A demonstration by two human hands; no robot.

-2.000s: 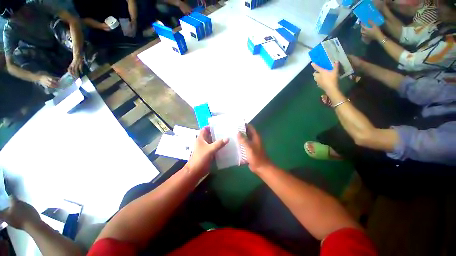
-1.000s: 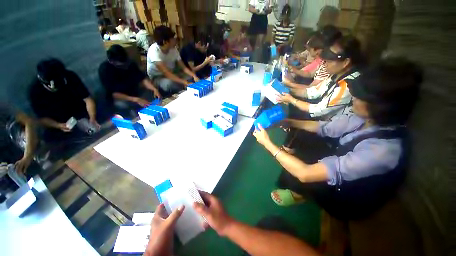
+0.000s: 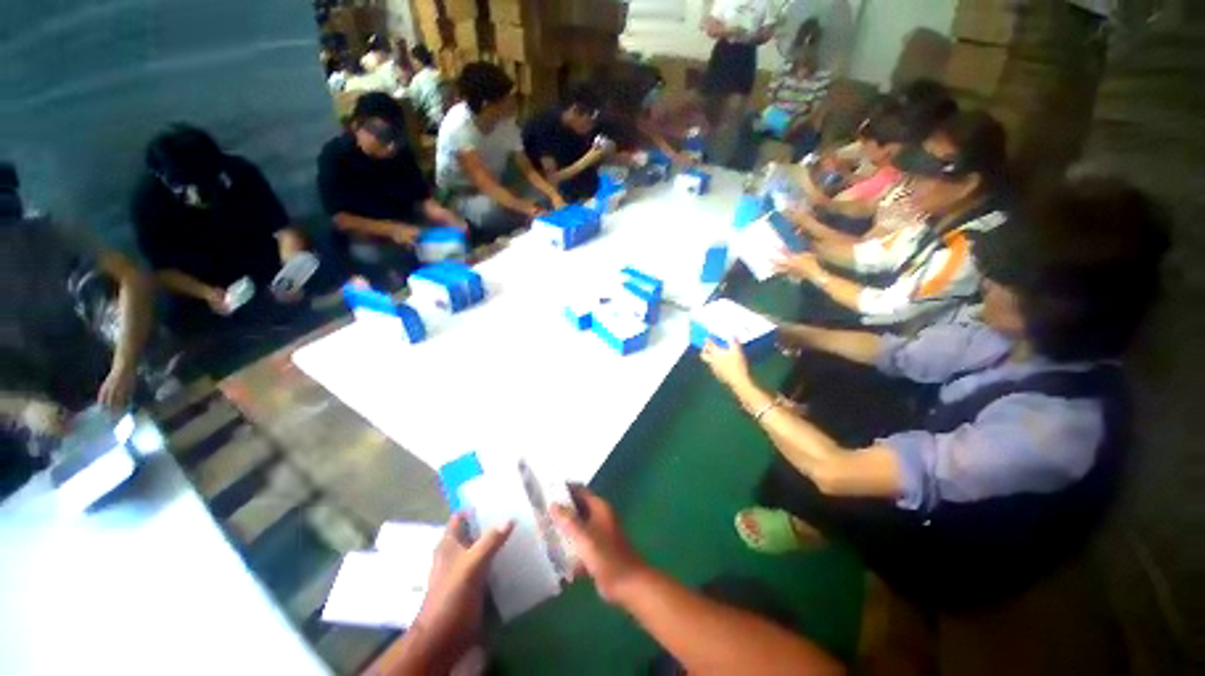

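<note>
My left hand and my right hand hold a white carton between them at the lower middle. My left hand grips its left side and my right hand is at its right side, where a thin patterned strip shows. A blue flap shows at the carton's upper left end. The image is blurred, so I cannot tell whether the carton is open. A white folded card or carton lies to the left of my left hand.
A long white table ahead bears blue cartons in rows and a small group near its right edge. Another white board is at left, with wooden pallets between. A person at right holds a blue-and-white carton.
The view has tilted up from the first frame, bringing the far people into sight. Both hands still hold the white carton. The neighbour at right has turned their carton, now showing its white face.
</note>
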